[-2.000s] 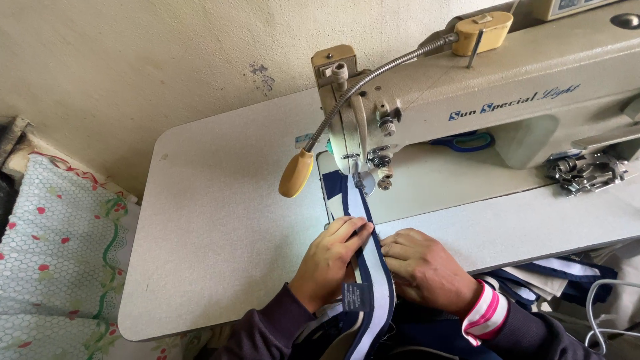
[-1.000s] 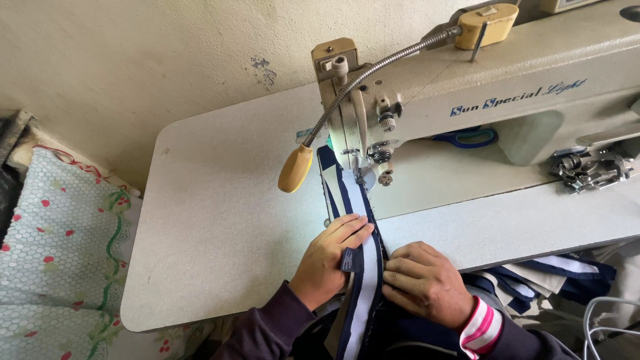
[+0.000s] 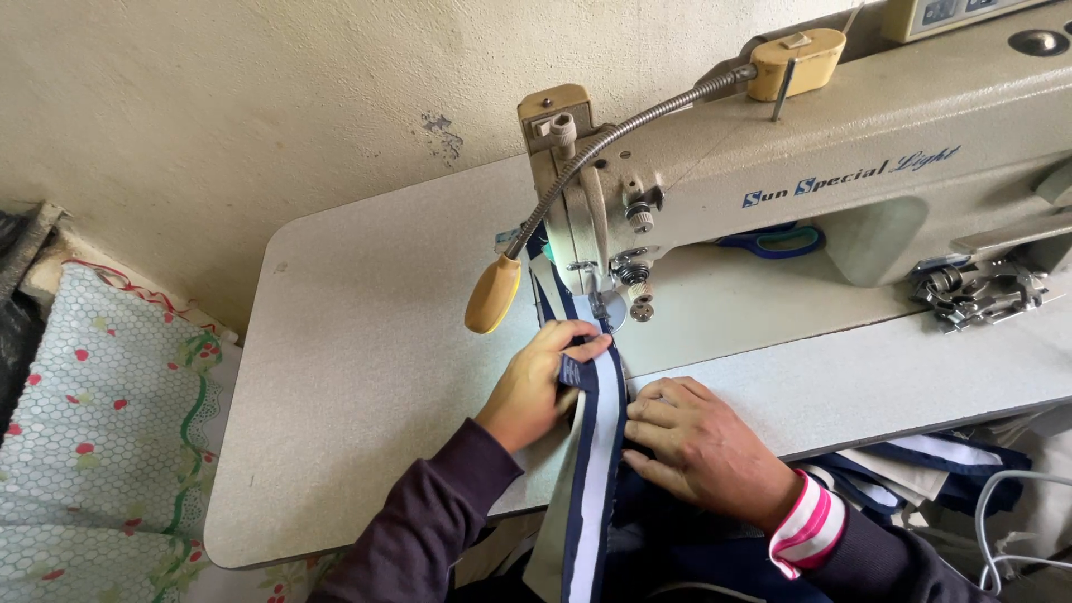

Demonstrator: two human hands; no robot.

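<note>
A navy fabric band with a white stripe point(image 3: 596, 444) runs from the lap up under the presser foot point(image 3: 600, 303) of an industrial sewing machine point(image 3: 804, 159). My left hand point(image 3: 536, 381) grips the band's left edge just below the foot, fingertips on the fabric, beside a small dark woven label point(image 3: 571, 371) bearing writing. My right hand point(image 3: 699, 444) rests at the band's right edge, fingers bent against dark cloth; whether they pinch it is hard to see. Behind the foot, more of the navy and beige fabric point(image 3: 548, 276) lies on the machine bed.
A lamp with a yellow head point(image 3: 492, 295) bends over the table point(image 3: 377, 352). Blue-handled scissors point(image 3: 775, 240) lie under the machine arm, and metal attachments point(image 3: 980, 289) sit at right. More striped pieces point(image 3: 930, 461) hang below the table edge. A patterned cloth point(image 3: 109, 419) is at left.
The band has advanced through the machine; the label, lower down two seconds ago, is now nearer the presser foot. My left hand has moved up closer to the foot.
</note>
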